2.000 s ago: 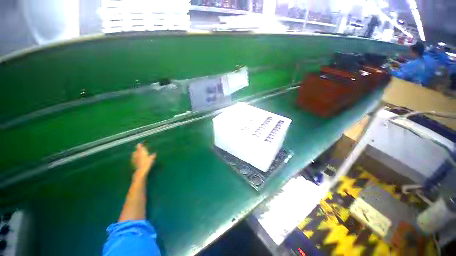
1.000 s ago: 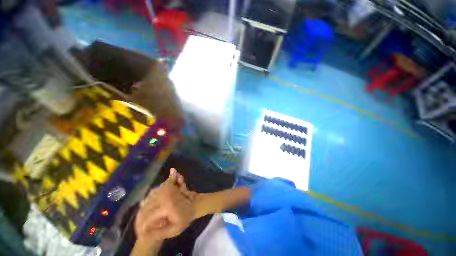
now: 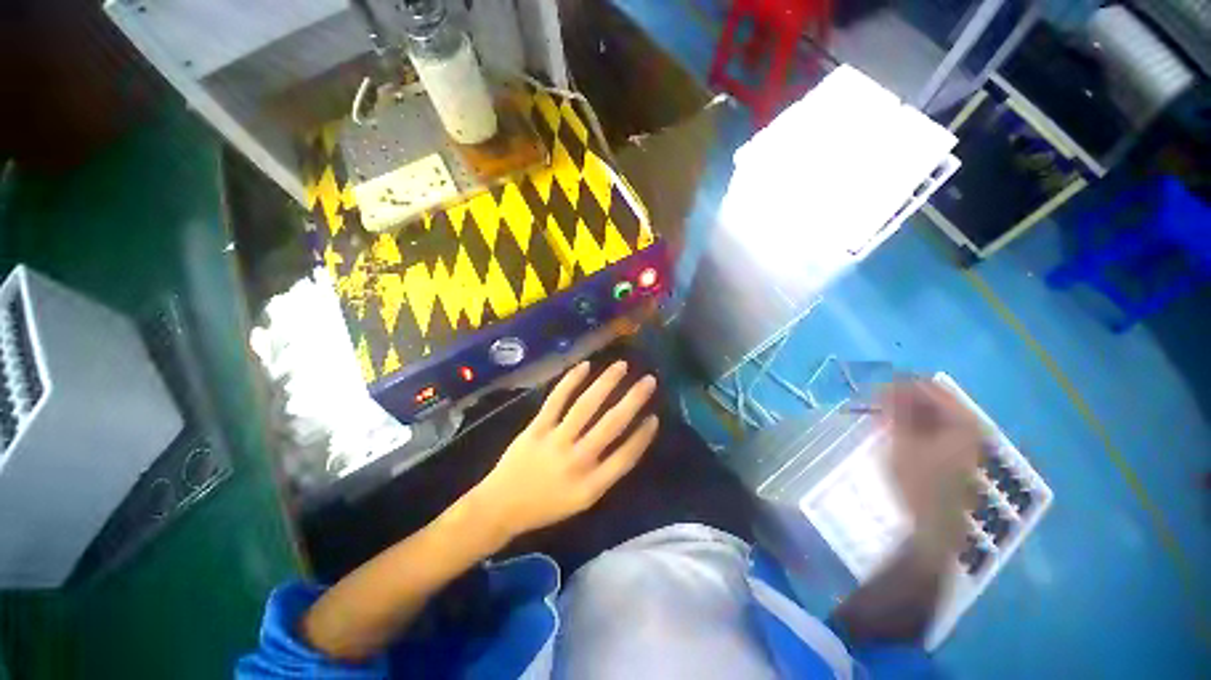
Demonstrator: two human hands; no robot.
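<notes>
A white foam box [image 3: 850,511] with rows of dark parts [image 3: 999,502] stands low at the right. My right hand [image 3: 930,445] is over this box, blurred; whether it holds a part cannot be told. My left hand [image 3: 568,452] is open and empty, fingers spread, just in front of the machine's dark blue control strip [image 3: 507,353]. The bench machine has a yellow-black diamond bed [image 3: 465,272], a pale vertical cylinder [image 3: 456,93] above an orange-brown block [image 3: 511,153], and a silver plate [image 3: 399,194] beside it.
A crumpled white heap [image 3: 319,365] lies left of the machine. Another foam box [image 3: 100,438] stands on a black tray [image 3: 186,465] on the green bench. White foam slabs [image 3: 830,173] are stacked right of the machine. Red and blue stools [image 3: 1153,246] stand on the blue floor.
The view has swung from the green bench to the machine and floor. My hands, close together one second ago, are now apart: the left before the machine, the right over the low foam box.
</notes>
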